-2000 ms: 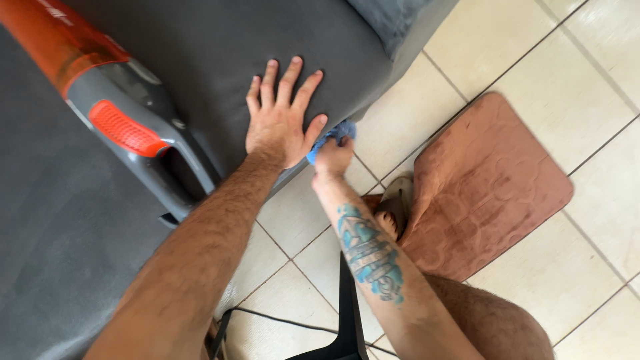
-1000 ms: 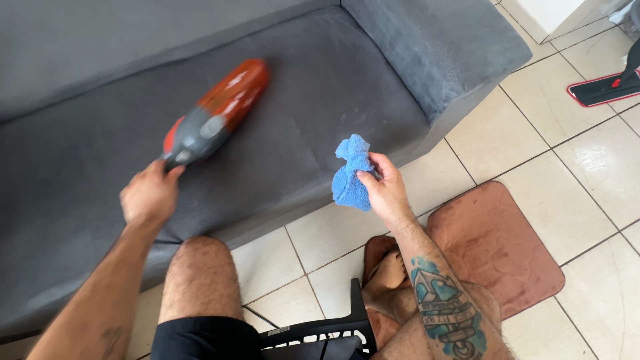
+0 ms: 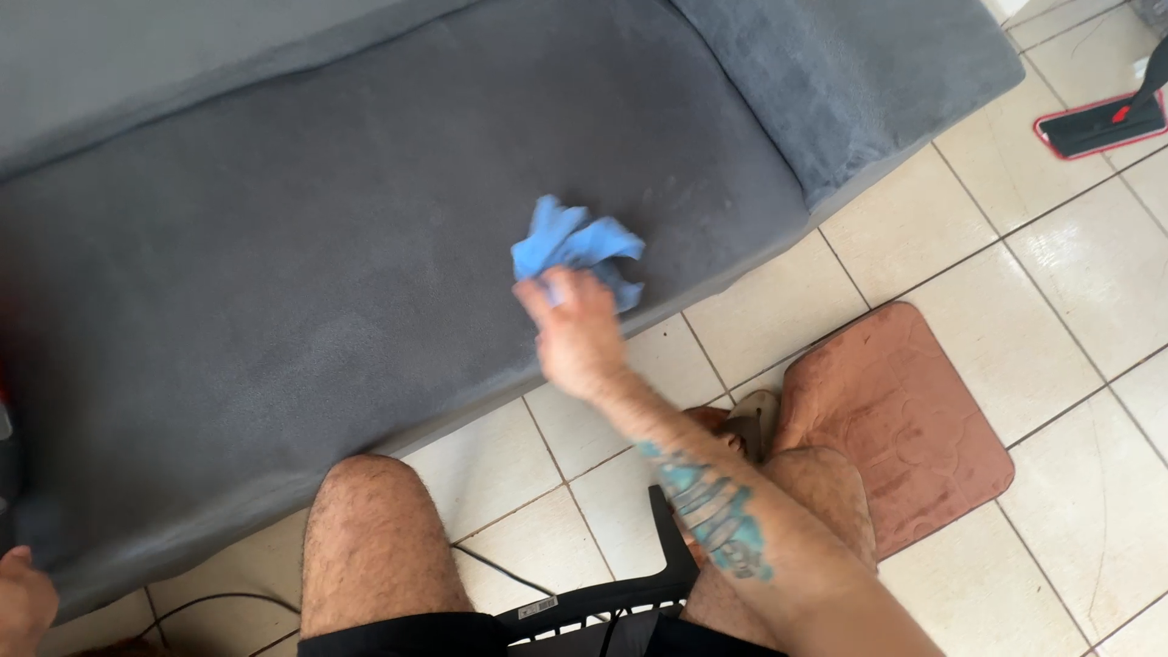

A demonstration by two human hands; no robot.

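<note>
My right hand [image 3: 577,333] grips a crumpled blue cloth [image 3: 579,242] over the front part of the grey sofa seat [image 3: 365,237]; whether the cloth touches the fabric I cannot tell. Faint pale marks show on the seat to the right of the cloth. At the lower left edge, my left hand [image 3: 23,598] is only partly in view, just below the dark end of the handheld vacuum cleaner [image 3: 9,447], which is mostly cut off. Whether that hand holds anything is hidden.
A brown bath mat [image 3: 912,438] lies on the tiled floor, beside a foot in a sandal. A flat mop head [image 3: 1095,128] rests at the upper right. Between my knees is a black plastic chair [image 3: 602,593]. A dark cable [image 3: 219,598] runs along the floor at the lower left.
The vacuum cleaner and my left hand have moved left, to the edge of view. My right hand has brought the blue cloth from in front of the sofa edge to over the seat.
</note>
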